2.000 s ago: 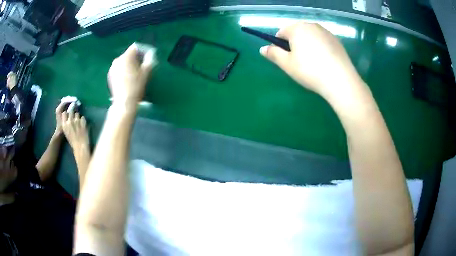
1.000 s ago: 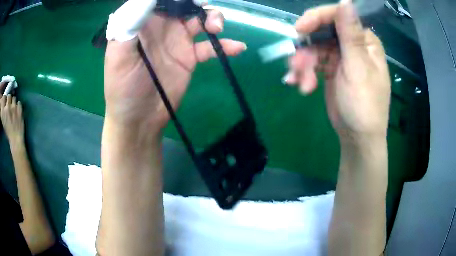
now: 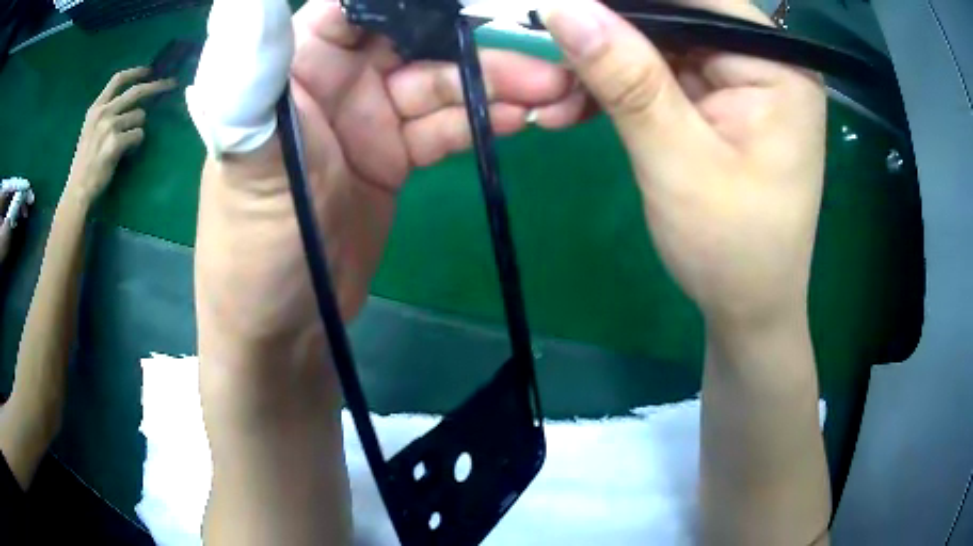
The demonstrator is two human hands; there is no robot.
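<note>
My left hand (image 3: 352, 128), with a white cover on the thumb, holds a black phone middle frame (image 3: 501, 245) in the air at its narrow end, near the top of the picture. The frame's wide plate with several round holes hangs down at the lower middle. My right hand (image 3: 683, 139) grips the long dark handle of a trimming knife (image 3: 747, 37). The knife's bright tip is at the frame's upper right corner; whether it touches the frame I cannot tell. My right fingertips are close to my left fingers.
Below is a green bench mat (image 3: 597, 245) with a darker near edge. White foam (image 3: 608, 469) lies along the front. At the left, another person's hand (image 3: 107, 133) reaches to a dark object (image 3: 174, 62) on the mat. A grey cabinet (image 3: 918, 448) stands at the right.
My right hand has moved left and up to the frame with the knife. The frame's wide plate hangs lower and nearer. At the left, the other person's arm has reached farther forward.
</note>
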